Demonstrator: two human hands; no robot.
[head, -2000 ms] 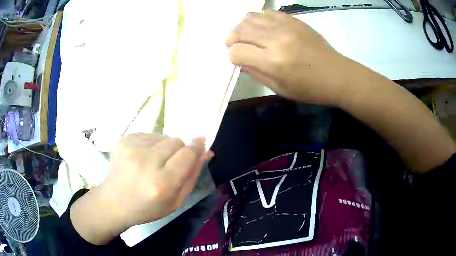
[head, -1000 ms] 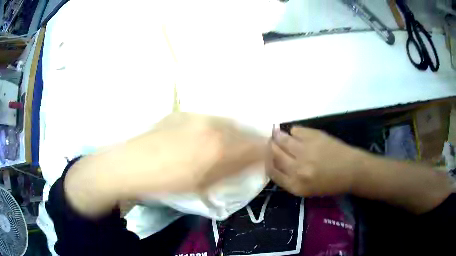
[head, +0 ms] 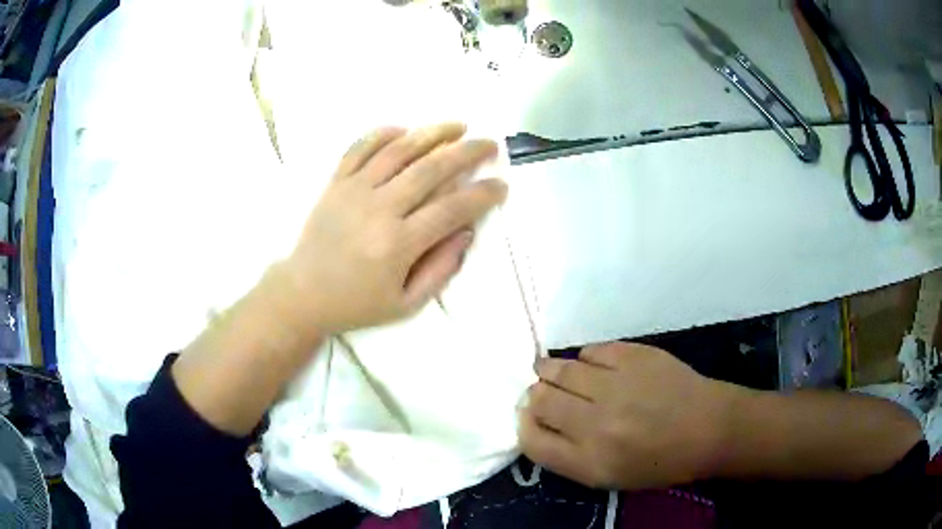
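Observation:
A large white fabric garment piece (head: 165, 207) covers the left and middle of the view and hangs over the table's front edge, with folds near its lower end. My left hand (head: 398, 222) lies on top of the cloth near its right edge, fingers a little spread and pointing to the upper right. My right hand (head: 609, 413) is at the table's front edge, its fingertips closed on the cloth's right edge. Small metal parts of the sewing machine (head: 470, 26) show at the top, partly cut off by the frame.
Silver thread snips (head: 759, 95) and black-handled shears (head: 876, 155) lie on the white table (head: 661, 227) at the upper right, with a brown wooden handle (head: 823, 64) between them. A fan (head: 19, 480) is cut off at the lower left. Boxes stand below the table at right.
My left hand has moved up onto the cloth from near my lap. My right hand has moved down to the front edge. The cloth's right edge now runs between them. The view has shifted.

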